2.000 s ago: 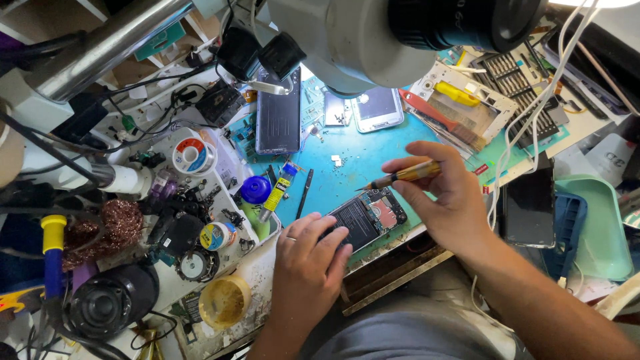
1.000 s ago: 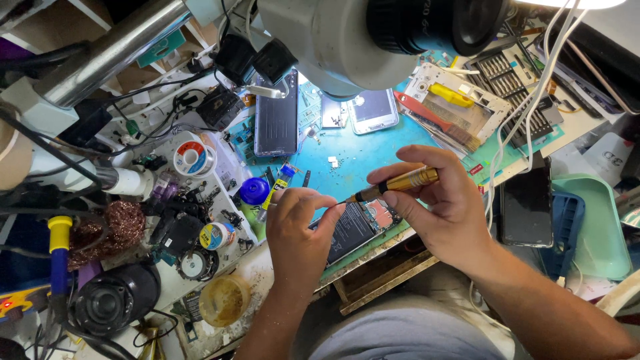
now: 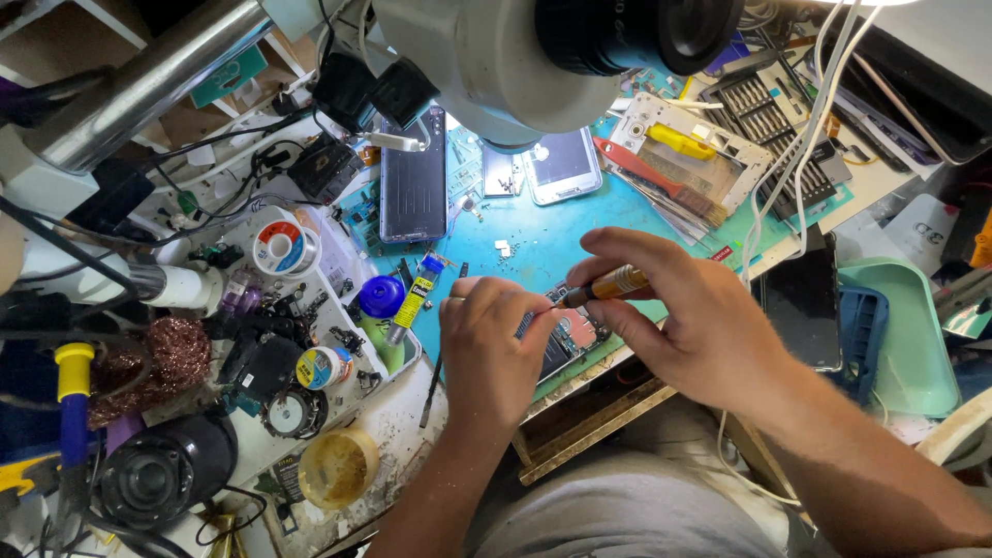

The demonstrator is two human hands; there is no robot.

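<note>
My right hand holds a precision screwdriver with an amber handle, its tip pointing left. The tip meets the fingertips of my left hand, just above an opened phone that shows its battery and board. Whether my left fingers pinch the tip or a tiny part cannot be told. The phone lies on the turquoise mat at its near edge, partly hidden under both hands. A few small pale pieces and tiny screws lie on the mat beyond it.
A microscope hangs over the mat. Behind lie a dark phone housing, a white phone, a red-handled brush and a bit set. At left are a solder spool, a parts tray and a round tub.
My left hand has risen from the phone's lower part to the screwdriver's tip. The screwdriver has turned from pointing down at the phone to lying nearly level.
</note>
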